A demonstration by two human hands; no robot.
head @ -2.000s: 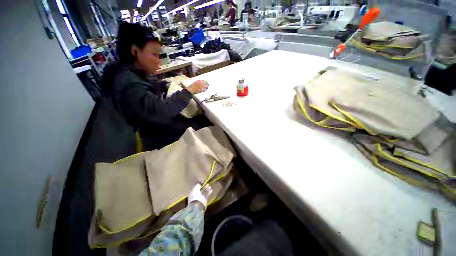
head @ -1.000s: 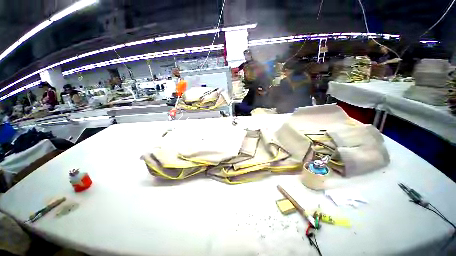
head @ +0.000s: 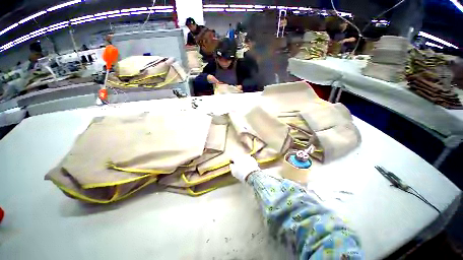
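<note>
Taupe bags with yellow edging lie in an overlapping, partly folded pile across the table. My right hand, in a white glove, reaches in from the lower right and touches the front of the pile near its middle, at a yellow edge. Its fingertips are blurred against the pale fabric, so I cannot tell if they grip it. My left hand is out of view.
A tan cup with blue contents stands right of my hand. A dark corded tool lies at the right. A red thing is cut off at the left edge. People sit beyond the white table. More bags lie behind.
The view has swung from the left side to the table and come closer to the pile. My left hand has left the picture. My right hand has come in and reached the bags.
</note>
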